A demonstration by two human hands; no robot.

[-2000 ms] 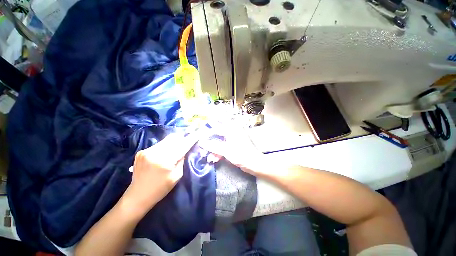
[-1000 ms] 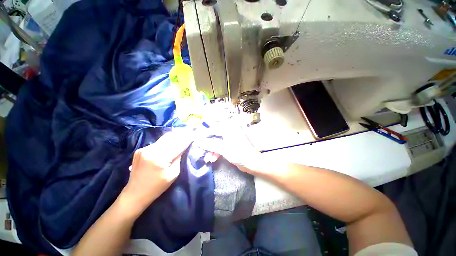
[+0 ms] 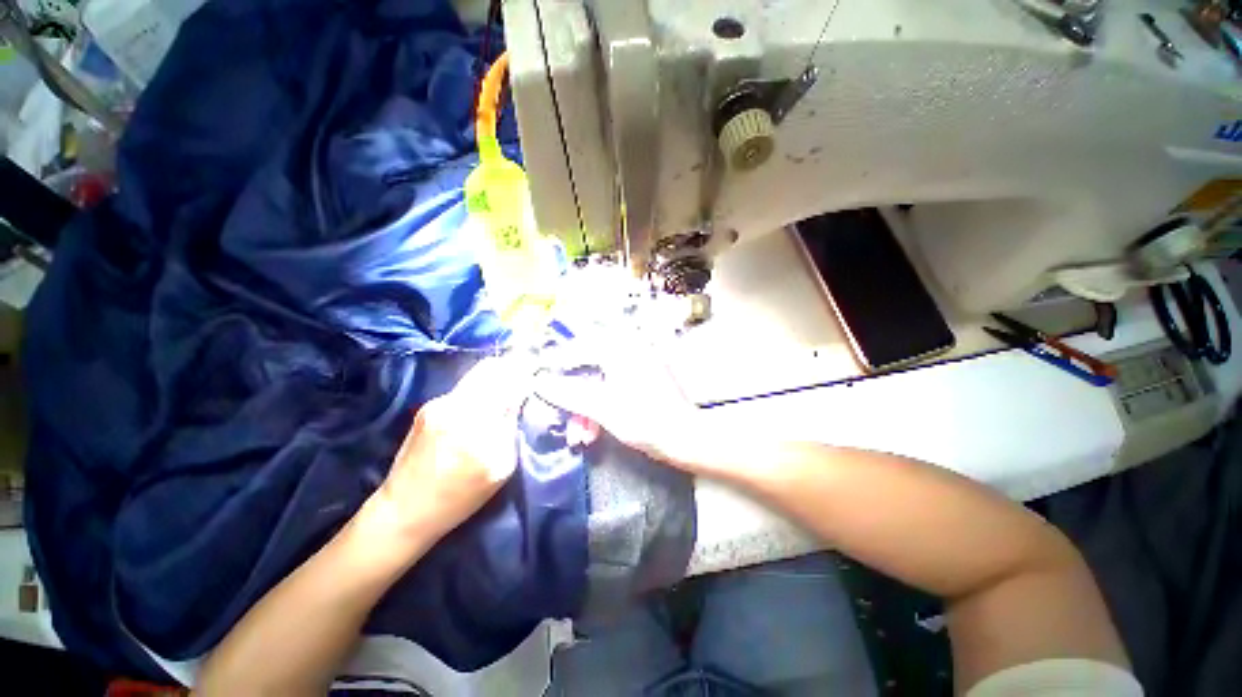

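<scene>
The shiny navy garment (image 3: 259,354) lies heaped left of the needle and hangs over the table's front edge. My left hand (image 3: 470,425) pinches its navy edge just in front of the presser foot area. My right hand (image 3: 620,406) holds the same edge close beside it, fingers bent. The lamp glare washes out the fingertips, the needle and the presser foot. A grey fabric piece (image 3: 638,524) lies under my right wrist beside the navy edge. The white sewing machine head (image 3: 953,123) stands above the work.
A smartphone (image 3: 872,289) lies on the machine bed. Right of it are a blue-and-red tool (image 3: 1056,351) and black scissor loops (image 3: 1190,316). A yellow-green tag (image 3: 501,225) hangs left of the needle. Dark clothing (image 3: 1158,572) is at the lower right.
My left hand has shifted slightly right, nearer my right hand, and its wrist has turned. My right hand keeps nearly the same place. The camera view has shifted slightly.
</scene>
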